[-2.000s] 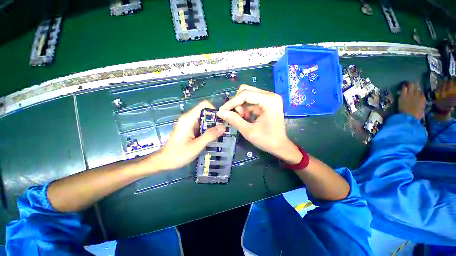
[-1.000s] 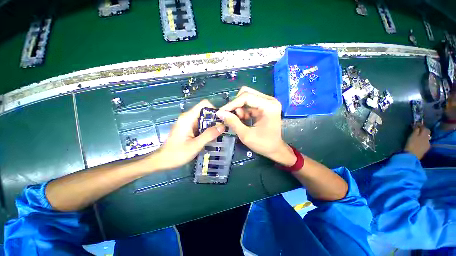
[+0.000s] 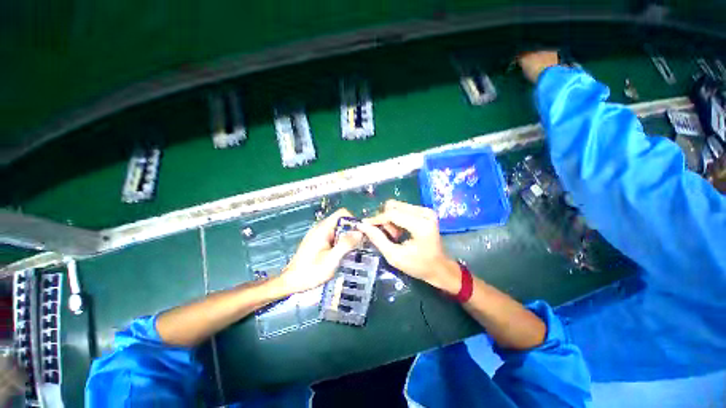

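A grey-silver rectangular unit (image 3: 350, 291) with notched edges and a dark central strip lies tilted in front of me on the dark green bench. My left hand (image 3: 317, 256) grips its upper end, thumb on top. My right hand (image 3: 414, 247), with a red wristband, has its fingertips pinched together at the same upper end, touching or close to the unit. Whether a small part is between the right fingertips is hidden. An open blue bin (image 3: 503, 209) with small silvery-white pieces stands right of my hands.
Similar units (image 3: 295, 137) lie spaced on the green belt beyond the whitish rail (image 3: 318, 190). A neighbour's blue-sleeved arm (image 3: 609, 151) reaches over the bench to the belt at right, above a heap of parts (image 3: 549, 199). White strips with dark marks (image 3: 49, 331) lie far left.
The view has shifted, showing more belt and the far left strips. The neighbour's arm now extends over the belt. My hands keep nearly the same hold on the unit.
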